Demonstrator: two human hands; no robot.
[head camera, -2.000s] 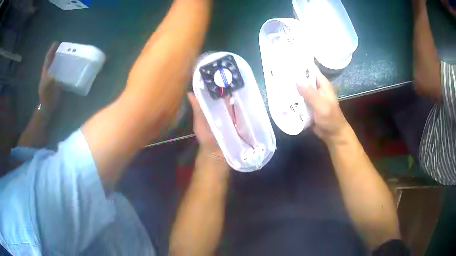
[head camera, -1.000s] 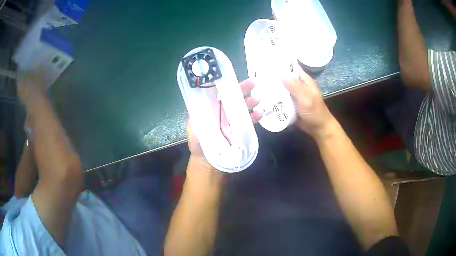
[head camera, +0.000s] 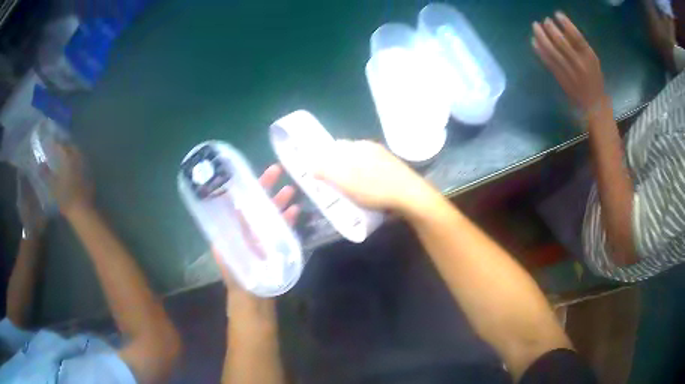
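Note:
My left hand holds a frosted oval housing from beneath, its open side facing me. A black square fan with a pale round hub sits at the housing's upper end; the lower inside is blurred. My right hand holds a white oval cover by its middle, tilted partly edge-on, just right of the housing. Cover and housing are apart. Both are held above the bench's near edge.
On the green bench stand a glaring white oval unit and a translucent shell beside it. At right is another person's hand. At left another person's hands hold something clear near blue-and-white boxes.
The housing and cover have moved left and down in view. The cover has turned from face-on to partly edge-on. The person at right has a hand over the bench.

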